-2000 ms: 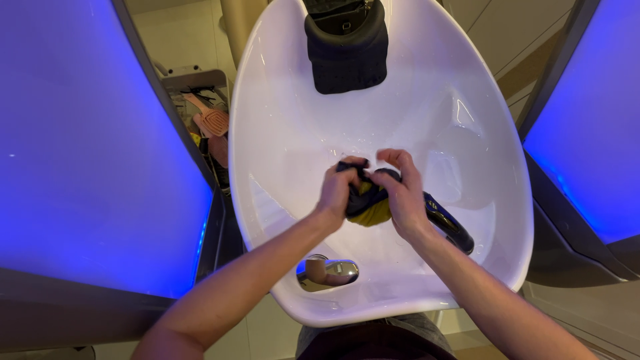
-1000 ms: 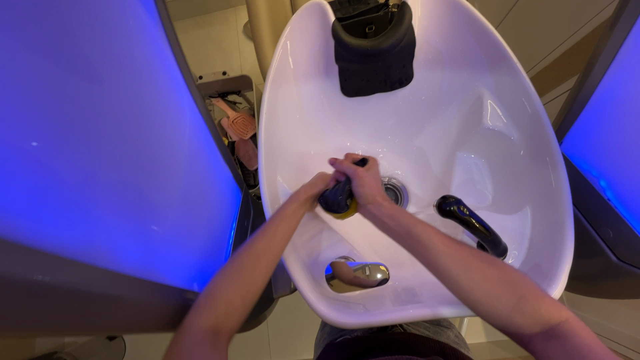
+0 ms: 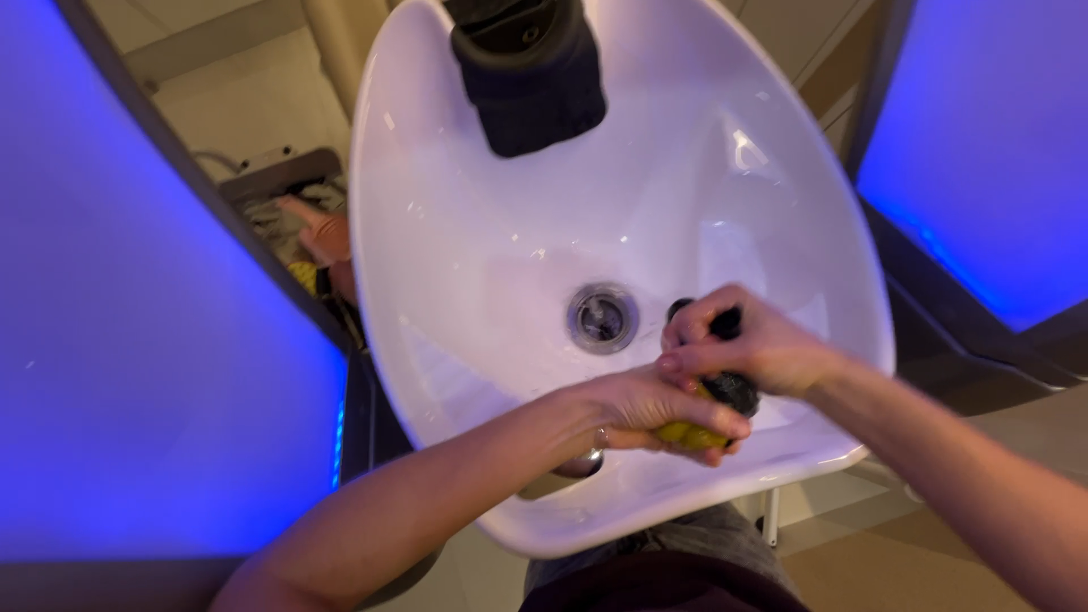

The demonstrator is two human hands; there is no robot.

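Note:
Over the lower right of a white salon shampoo basin [image 3: 629,204], my left hand [image 3: 671,412] is closed around a wet yellow and black item [image 3: 693,435], whose kind I cannot tell. Just above it, my right hand [image 3: 731,344] has its fingers curled on a black part beside that item; whether this is the same item or the black spray handle is unclear. The basin's drain [image 3: 603,318] lies open to the left of my right hand. My left wrist partly covers the chrome mixer tap [image 3: 582,463] near the basin's front rim.
A black neck rest [image 3: 535,76] hangs over the basin's far edge. At the left stands a tray [image 3: 280,174] holding a pinkish hairbrush [image 3: 327,236] and other things. Panels glowing blue [image 3: 153,297] flank the basin on both sides.
Both hands have moved right, from left of the drain to its lower right, with the yellow and black item. The black spray handle seen lying at the right is now largely hidden.

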